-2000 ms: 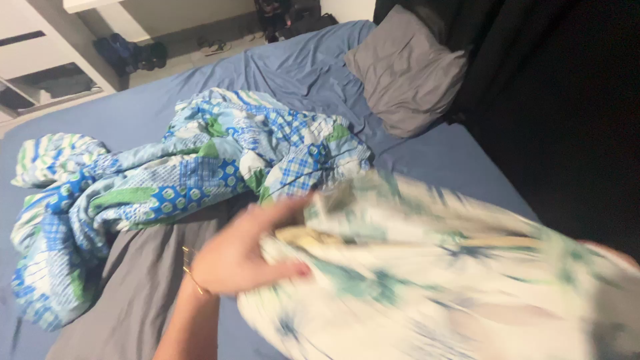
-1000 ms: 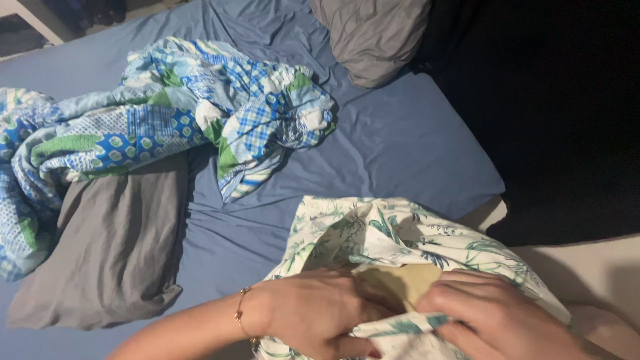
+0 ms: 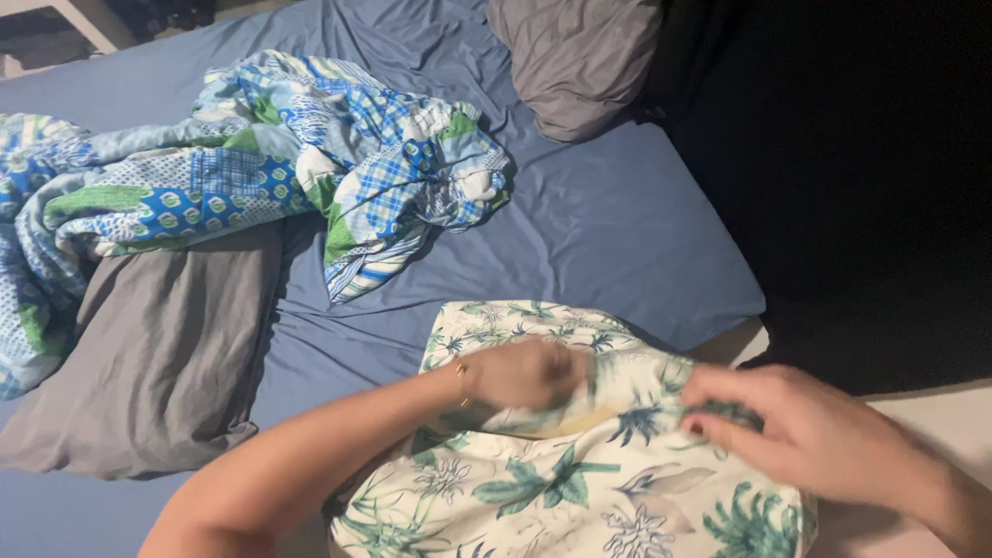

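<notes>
A pillow in a cream pillowcase with green and blue leaf print (image 3: 542, 488) lies at the bottom centre, by the bed's near edge. My left hand (image 3: 535, 376), blurred and wearing a thin gold bracelet, is over the opening of the pillowcase; its fingers are not clear. A strip of yellowish fabric (image 3: 577, 422) shows inside the opening. At the right end of the opening my right hand (image 3: 744, 418) pinches the pillowcase fabric between thumb and fingers.
A blue fitted sheet (image 3: 612, 232) covers the mattress. A crumpled blue, green and white patchwork quilt (image 3: 232, 182) lies at left, partly over a grey pillow (image 3: 178, 356). Another grey pillow (image 3: 581, 62) is at the top. Dark curtain-like fabric (image 3: 868, 194) hangs at right.
The leaf-print pillow was held up at the right two seconds ago and now lies lower, at the bottom centre. Since one second ago my hands have moved apart along its opening. The view has tilted down.
</notes>
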